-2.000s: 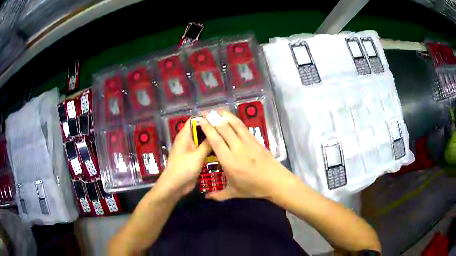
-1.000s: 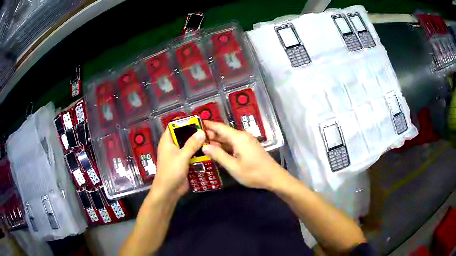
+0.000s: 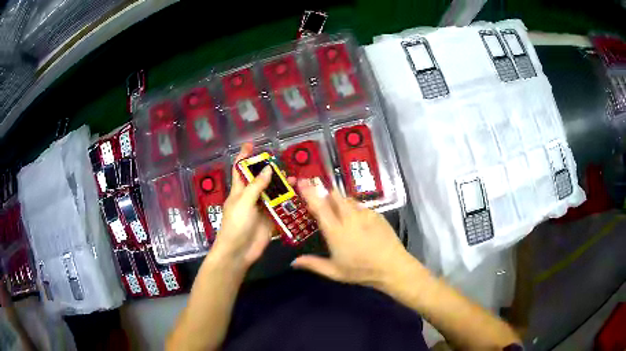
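Note:
A red phone with a yellow screen surround and red keypad [image 3: 296,221] is held tilted, face up, in front of me. My left hand [image 3: 246,209] holds it by its upper left side, thumb on the dark screen. My right hand [image 3: 357,236] is at its right side, slightly blurred, with the fingers near the phone and the thumb spread away; whether the fingertips touch it is unclear. Beneath lies a clear blister tray [image 3: 395,195] with two rows of red phones, back side up. My left hand and the phone hide part of its front row.
A white tray [image 3: 508,137] with several dark-edged front housings stands at the right. Several phone bodies [image 3: 123,212] lie left of the blister tray, beside another white tray [image 3: 65,206]. A single phone body [image 3: 314,22] lies on the green belt [image 3: 226,41] behind.
The phone has turned diagonally and its keypad now shows fully. My right hand has moved right and opened its thumb away from the phone. The view has shifted a little.

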